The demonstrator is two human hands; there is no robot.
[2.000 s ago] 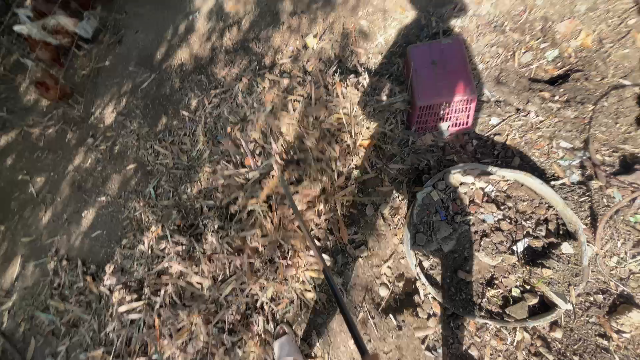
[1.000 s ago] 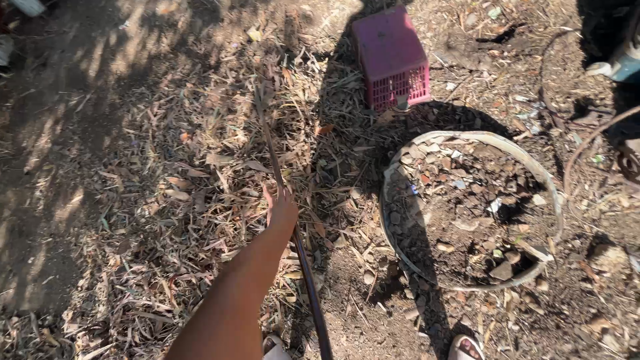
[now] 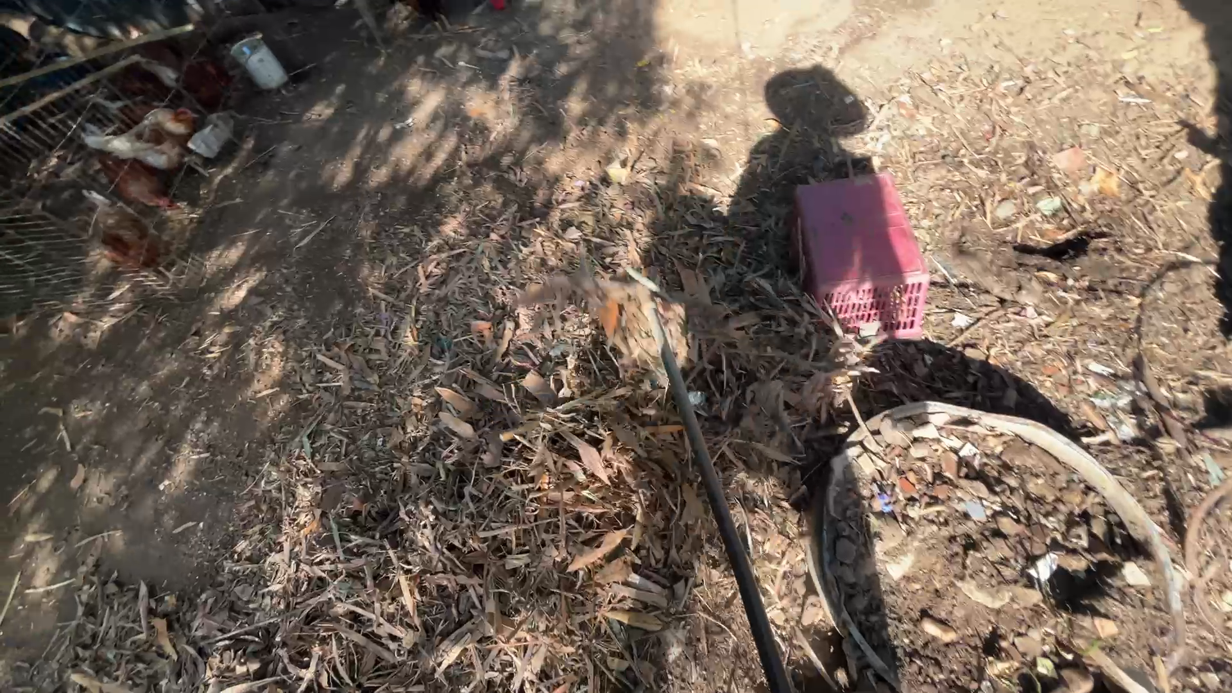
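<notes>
A long dark rake-like tool handle (image 3: pixel 717 491) slants from the bottom edge up to the middle of the view, its far end blurred among dry leaves. Neither of my hands is in the frame, so what grips the handle is hidden below the edge. Around the far end lies a thick spread of dry leaf litter (image 3: pixel 539 481), some of it blurred. Right of the handle, an upturned pink plastic crate (image 3: pixel 857 236) rests on the ground. Below the crate is a round pale rim (image 3: pixel 1078 448) around soil, stones and shards.
At the upper left, brown chickens (image 3: pixel 135 178) are near wire mesh (image 3: pixel 43 245), with a white container (image 3: pixel 259 62) beside them. A thin hose or cable (image 3: pixel 1143 346) curves along the right side. My shadow falls across the crate and ground.
One second ago a hand was on the handle; now no hand shows. The far end of the tool has moved among the leaves. The view has shifted, bringing in the chickens.
</notes>
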